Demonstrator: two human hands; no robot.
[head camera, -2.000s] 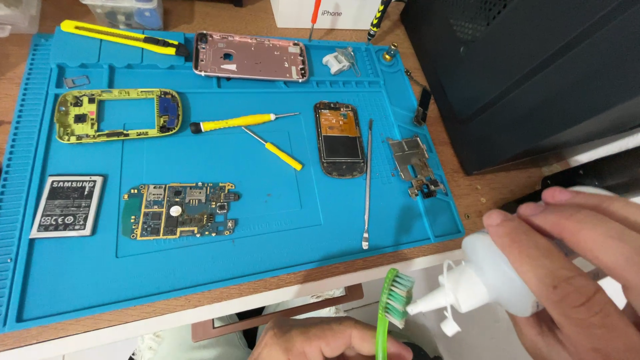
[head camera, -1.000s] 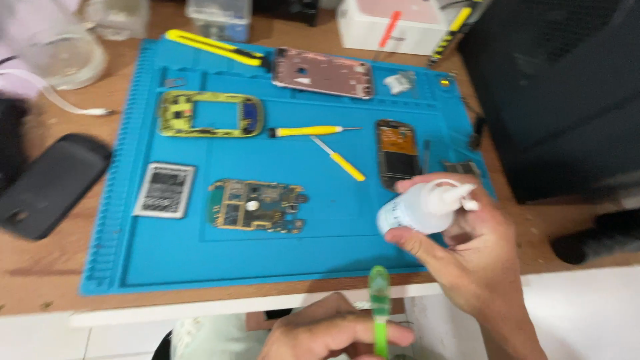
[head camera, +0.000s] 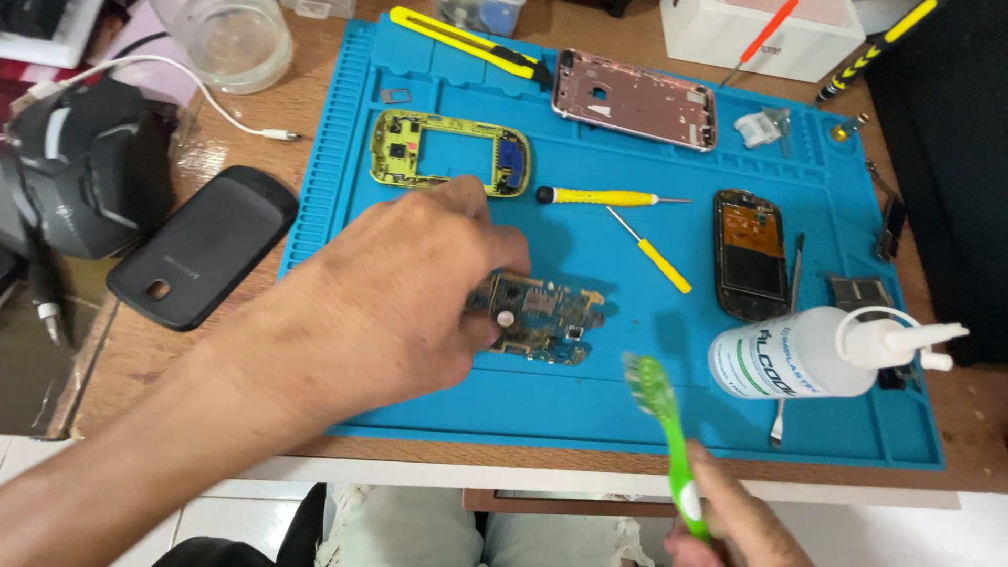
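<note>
My left hand (head camera: 394, 291) has the left end of a phone circuit board (head camera: 551, 315) between thumb and fingers, over the blue silicone repair mat (head camera: 614, 425). My right hand (head camera: 732, 520) grips a green toothbrush (head camera: 669, 433) by its handle, its bristled head to the right of the board and below it in view. A white squeeze bottle of alcohol (head camera: 795, 354) with a nozzle cap stands on the mat's right part. Just behind the bottle lies a phone screen assembly (head camera: 752, 272), with a metal spudger (head camera: 777, 425) partly hidden by the bottle.
Behind the board lie a yellow-green phone frame (head camera: 394, 169), two yellow screwdrivers (head camera: 614, 197), a pink phone housing (head camera: 638, 98) and a yellow utility knife (head camera: 465, 43). Left of the mat are a black phone back cover (head camera: 205, 244), a white cable (head camera: 197, 87) and a dark computer mouse (head camera: 79, 165).
The bottle, held in a hand one second ago, now stands on the mat, let go. My left hand has come onto the circuit board. The toothbrush is now in my right hand.
</note>
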